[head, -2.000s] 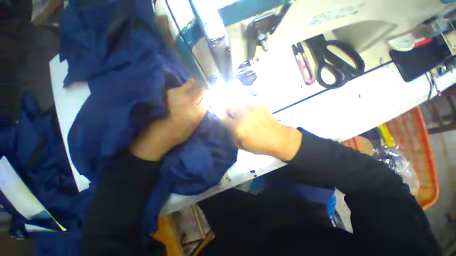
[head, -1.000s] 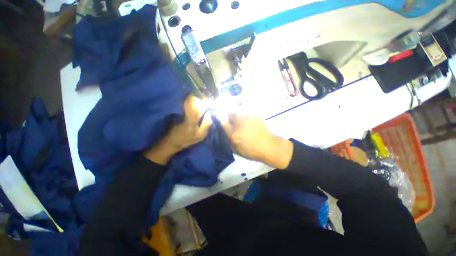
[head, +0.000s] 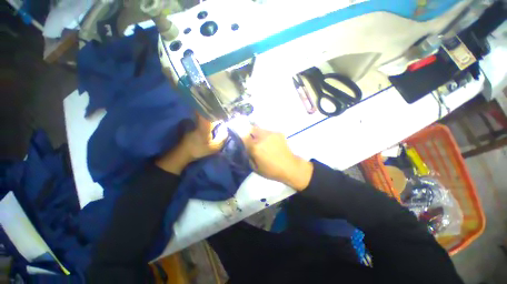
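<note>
A navy blue garment (head: 130, 122) lies in a soft heap left of the needle, with part of it bunched in front of the needle. My left hand (head: 195, 143) rests on the cloth left of the needle and holds it. My right hand (head: 273, 155) pinches the cloth edge just right of the needle. Lamp glare hides the fingertips, presser foot and needle. The white sewing machine (head: 300, 39) with a blue stripe stretches across the top.
Black-handled scissors (head: 332, 91) and a small reddish tool (head: 304, 95) lie under the machine arm. An orange basket (head: 475, 216) with a clear plastic bag (head: 439, 208) and a yellow item (head: 417, 161) stands right. A second navy heap (head: 33, 183) with a pale strip (head: 23, 226) lies lower left.
The view has shifted, so the machine and scissors sit further left and the basket shows more. Both hands remain on the cloth by the needle.
</note>
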